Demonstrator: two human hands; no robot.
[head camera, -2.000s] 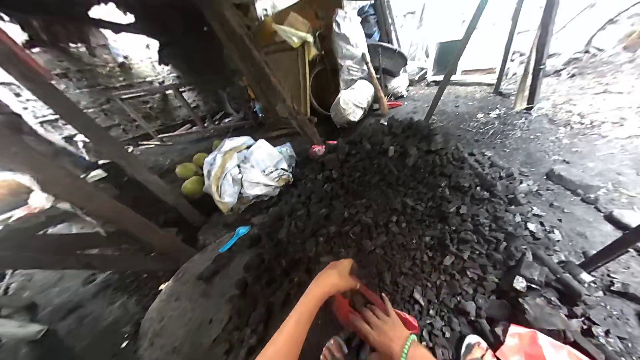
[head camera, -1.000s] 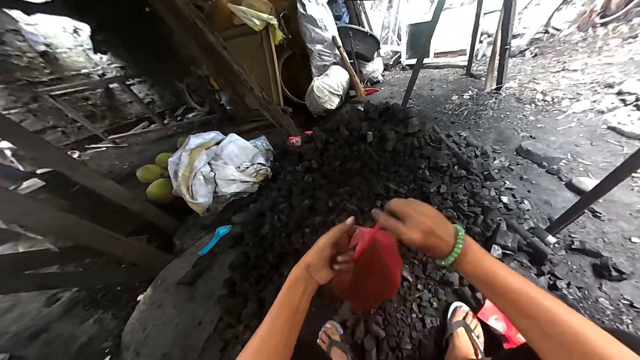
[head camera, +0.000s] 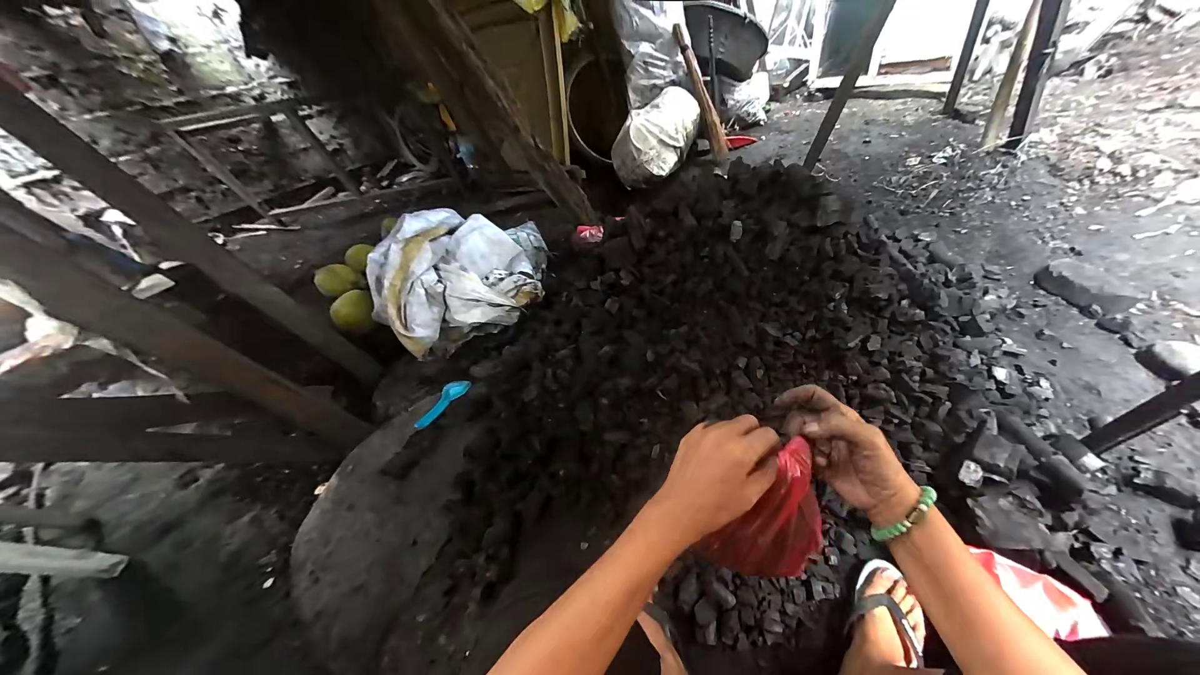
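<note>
A thin red plastic bag (head camera: 783, 525) hangs between my hands above the near side of a heap of black charcoal (head camera: 741, 291). My left hand (head camera: 724, 469) grips the bag's gathered top from the left. On the other side, my right hand (head camera: 844, 445), with a green bead bracelet (head camera: 905, 516) at the wrist, has its fingers bent against the same top edge; whether it grips the bag is not clear. The bag's contents are hidden. A blue plastic scoop (head camera: 442, 403) lies at the heap's left edge.
Crumpled white sacks (head camera: 455, 277) lie beside several green fruits (head camera: 352, 309) on the left. Wooden posts (head camera: 178, 225) slant across the left side. A broom (head camera: 701, 94) and a black basin (head camera: 727, 39) stand at the back. Red and white plastic (head camera: 1041, 591) lies by my sandalled foot (head camera: 886, 614).
Two seconds ago the red bag was low between my hands; it was then lifted and spread. Now my hands are close together at its gathered top.
</note>
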